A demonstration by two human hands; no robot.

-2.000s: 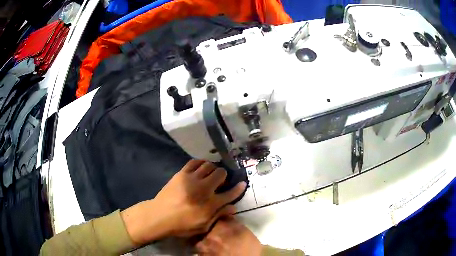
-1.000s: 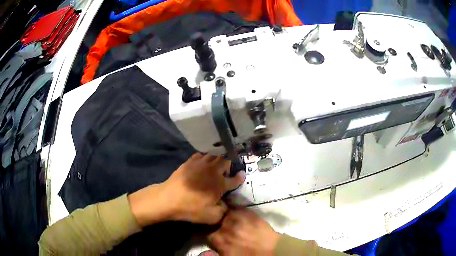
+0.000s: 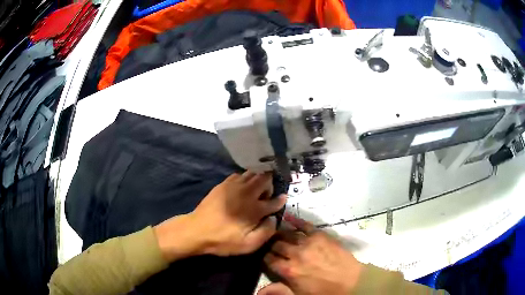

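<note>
A large black bag panel lies on the white table left of the sewing machine head, and its right edge runs under the machine's left end. My left hand presses on the panel, fingers bunched around black cloth just in front of the presser foot area. My right hand is below and right of it, fingers closed on the panel's near edge. The needle and foot are mostly hidden by the grey lever and my fingers.
Black snips lie on the machine bed. Grey pieces and a red stack are at the left, with dark panels below. An orange-lined bin with black cloth stands behind the table. A control panel is on the machine front.
The panel has turned and slid towards me, uncovering table behind it. My right hand has moved slightly right and up beside my left. The whole view has shifted a little.
</note>
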